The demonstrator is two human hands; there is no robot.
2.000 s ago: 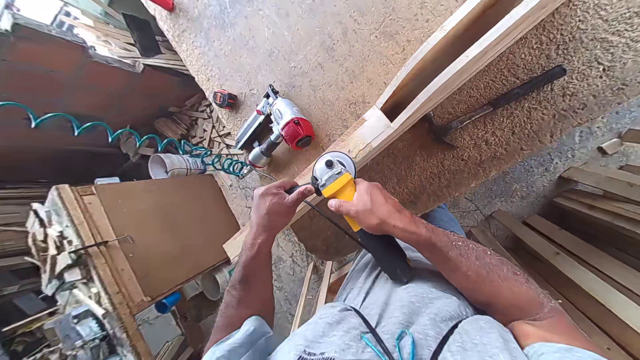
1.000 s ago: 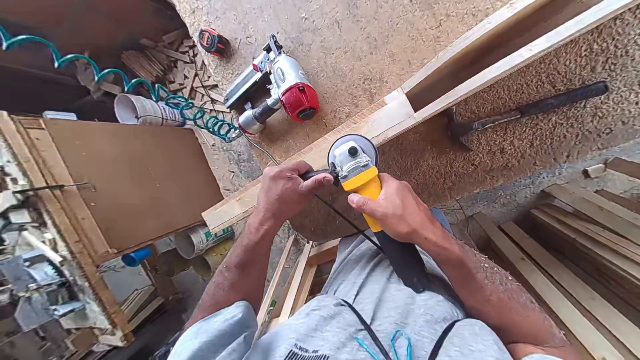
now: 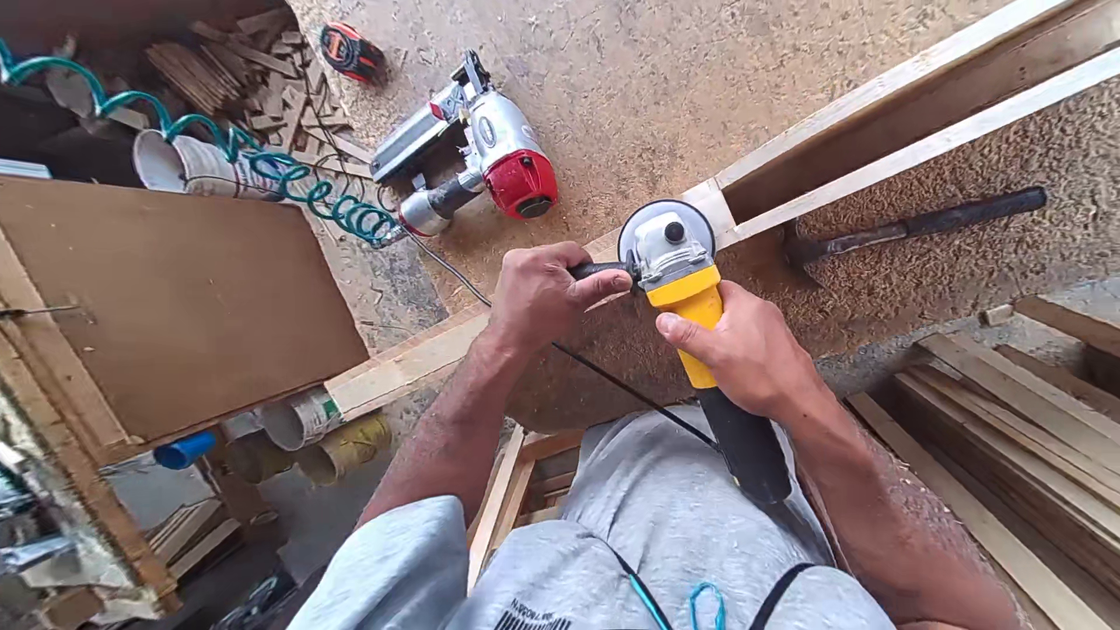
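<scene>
My right hand (image 3: pixel 757 350) is wrapped around the yellow body of an angle grinder (image 3: pixel 696 306), whose black rear end points toward my shirt. My left hand (image 3: pixel 551 293) grips the grinder's black side handle (image 3: pixel 599 269). The round disc (image 3: pixel 667 229) lies over a pale wooden frame (image 3: pixel 716 206), close to the joint where a short crosspiece meets the long rails; whether it touches the wood cannot be told. A black cord passes below my left hand. Beyond the frame lies a pneumatic nailer (image 3: pixel 507 144) with a red cap, joined to a coiled green hose (image 3: pixel 324 197).
A hammer (image 3: pixel 919 229) rests on the sawdust-covered worktable (image 3: pixel 630 79) at the right. A red and black tape measure (image 3: pixel 350 52) lies at the top left. Lumber (image 3: pixel 1024 420) is stacked at the lower right. A brown panel (image 3: pixel 166 306) and buckets (image 3: pixel 302 420) stand at the left.
Both hands keep their hold on the grinder, which has moved a little rightward along the frame, nearer the crosspiece joint. The nailer and hammer lie as before. The view has shifted somewhat.
</scene>
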